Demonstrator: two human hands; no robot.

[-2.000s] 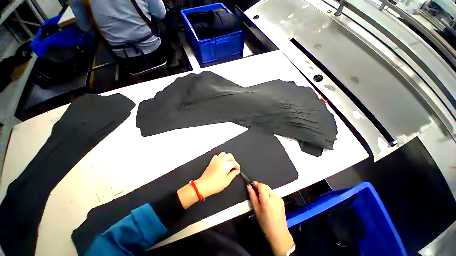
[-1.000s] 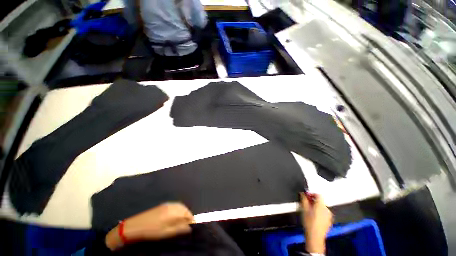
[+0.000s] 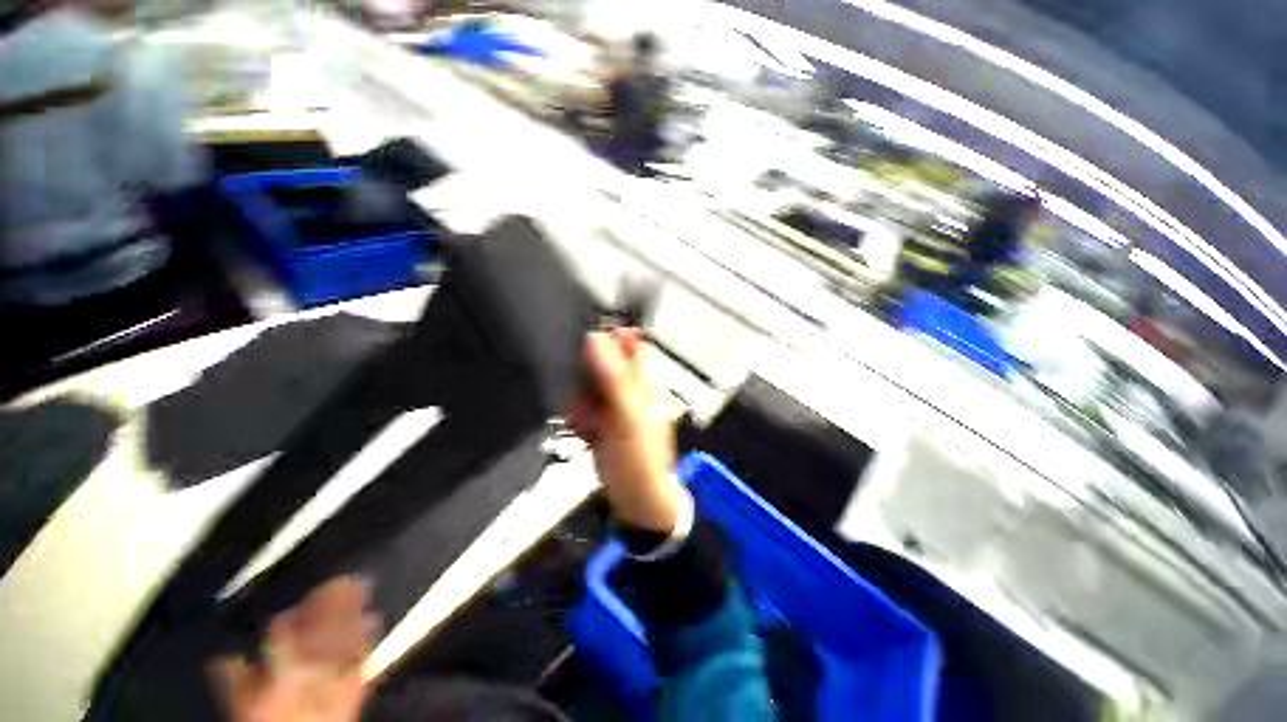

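The picture is strongly blurred. A dark garment panel (image 3: 515,310) is lifted at its far right end and runs down to the lower left over the table. My right hand (image 3: 628,423) is raised and closed at the panel's right edge. A small dark blurred shape, perhaps the snips (image 3: 638,299), sticks up beyond its fingertips. My left hand (image 3: 304,656) is low at the table's near edge, over dark cloth, with its fingers apart. Another dark panel pile (image 3: 254,388) lies behind, partly covered by the lifted panel.
A blue crate (image 3: 805,564) stands right of the table (image 3: 85,578), below my right forearm. Another blue crate (image 3: 339,254) is beyond the far edge, beside a person in light blue (image 3: 85,155). A dark pile (image 3: 50,459) lies at left. A pale metal line runs along the right.
The view has swung right. My right hand has risen from the near edge, and the panel's far end has come up off the table. My left hand's fingers have opened.
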